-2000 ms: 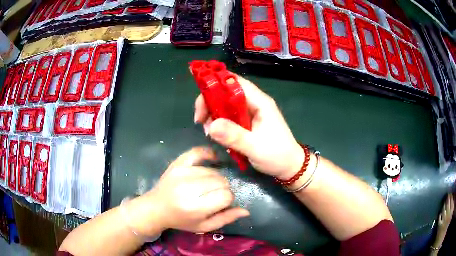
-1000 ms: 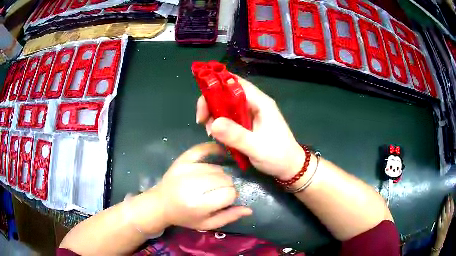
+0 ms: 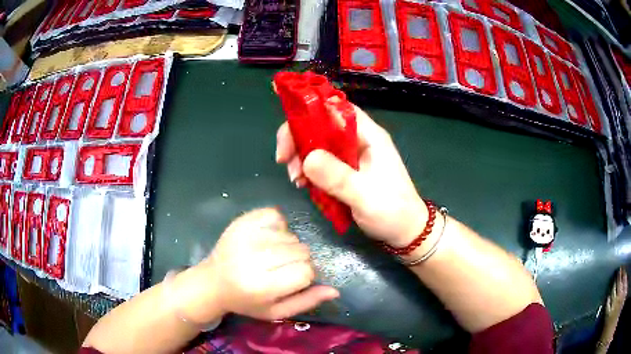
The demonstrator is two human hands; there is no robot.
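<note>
A thick handful of red plastic frames (image 3: 322,131) stands tilted in my right hand (image 3: 380,183), its holed ends towards the top and its lower end pointing down over the mat. My right thumb lies across the front of the frames. My left hand (image 3: 263,266) is below and left of them, apart from them. Its fingers are curled and its thumb points right; I cannot tell whether anything is inside the curl.
A blister tray (image 3: 142,166) of red frames lies at the left, with some whitish empty pockets. A tray stack (image 3: 387,77) is at the back right. A phone (image 3: 268,31) lies at the back. A cartoon charm (image 3: 542,229) is at the right. Another person's hand (image 3: 614,304) shows at the right edge.
My right hand and the frames have moved slightly right, and the frames' top ends look more blurred and turned. My left hand has drawn slightly away from the frames' lower end.
</note>
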